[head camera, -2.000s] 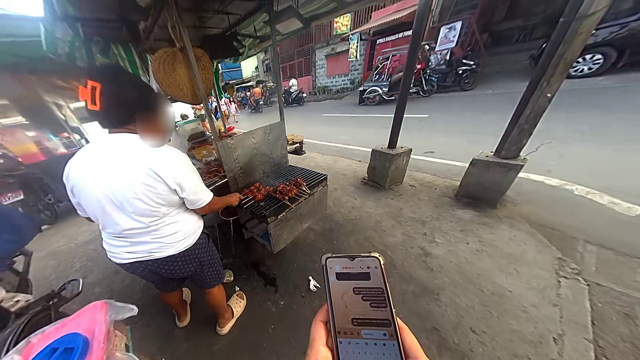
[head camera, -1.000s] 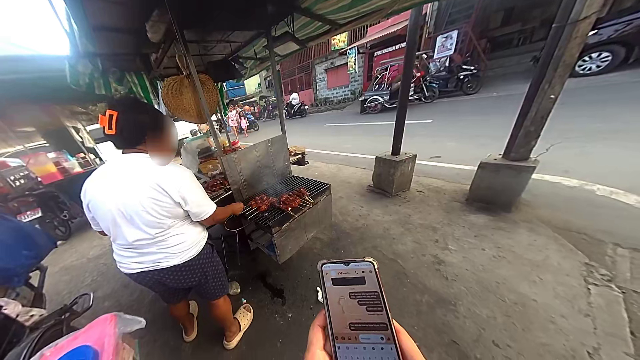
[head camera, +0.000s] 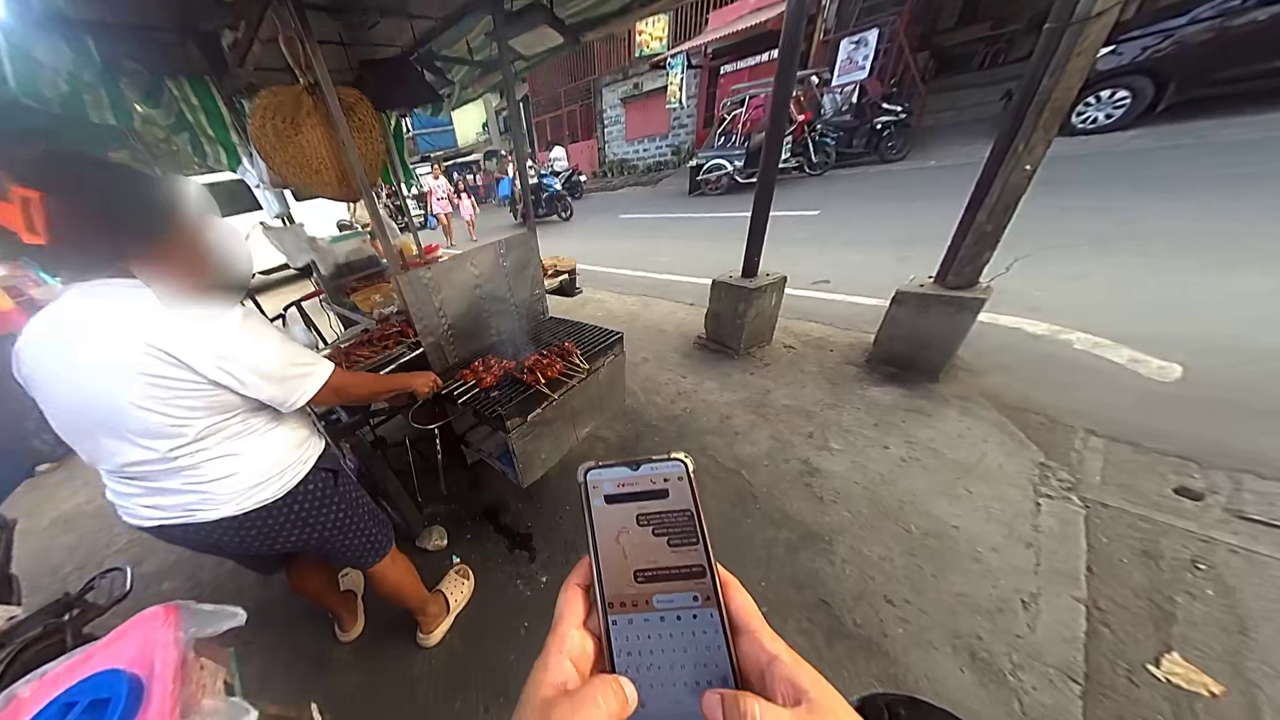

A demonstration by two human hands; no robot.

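Observation:
A smartphone [head camera: 660,580] stands upright between my two hands, its lit screen showing a chat and an on-screen keyboard. My left hand [head camera: 575,650] grips its left edge, with the thumb at the lower left corner. Along the right edge my right hand [head camera: 770,650] holds it too, the thumb over the lower right of the screen. Beyond the phone, skewered meat [head camera: 525,368] smokes on a metal charcoal grill [head camera: 570,420]. A person in a white shirt [head camera: 170,390] stands at the left, one hand at the grill's near left side.
Concrete post footings [head camera: 745,312] [head camera: 928,328] stand on the pavement beside the road. A pink plastic bag [head camera: 120,660] with a blue round thing lies at the lower left. A woven basket [head camera: 315,140] hangs from the stall. Motorcycles, a tricycle [head camera: 745,150], a dark car [head camera: 1180,65] and pedestrians are farther off.
The person in the white shirt leans farther toward the left edge of the view, still reaching to the grill. A blue motorcycle has come into sight on the road. Both my hands keep holding the phone.

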